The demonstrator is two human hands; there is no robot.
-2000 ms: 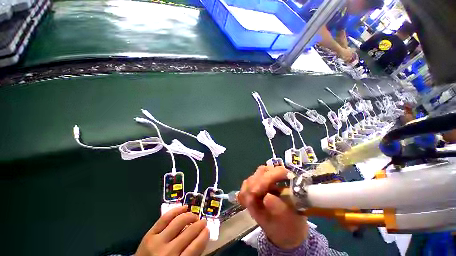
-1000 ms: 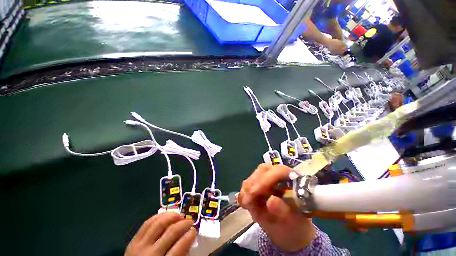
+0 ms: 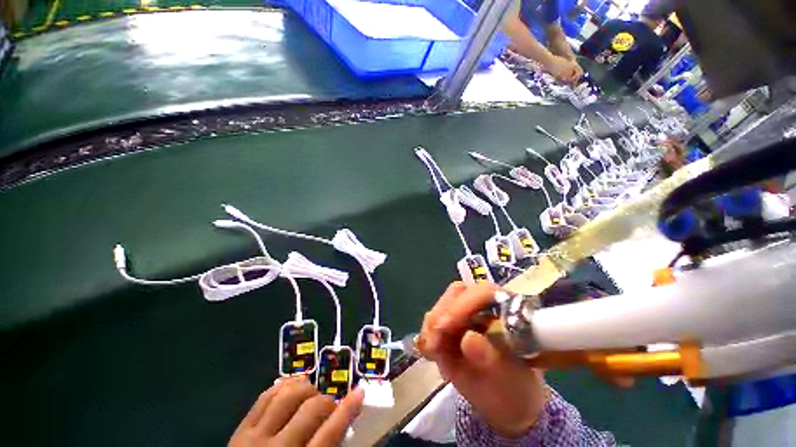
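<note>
Three open power adapters, white shells with dark boards and yellow blocks, lie side by side: left [image 3: 298,348], middle [image 3: 334,373] and right [image 3: 374,352]. Each has a white output cable [image 3: 240,278] bundled on the belt. My right hand [image 3: 476,349] holds the glue dispensing gun [image 3: 646,325] near its silvery collar [image 3: 521,324]. Its pale nozzle [image 3: 405,346] points left, with the tip at the right adapter's board. My left hand [image 3: 297,414] lies over the near ends of the left and middle adapters, fingertips near the right one's white block; its grip is partly hidden.
More adapters with cables [image 3: 499,251] line the dark green belt [image 3: 157,349] toward the far right. A pale edge rail [image 3: 406,406] runs under my right hand. A blue bin [image 3: 371,39] and metal post [image 3: 471,54] stand beyond. Other workers' arms [image 3: 543,52] show at the top right.
The view has shifted slightly. My left hand's fingers have spread toward the right adapter, which now sits slightly apart from the middle one. The nozzle stays at the right adapter.
</note>
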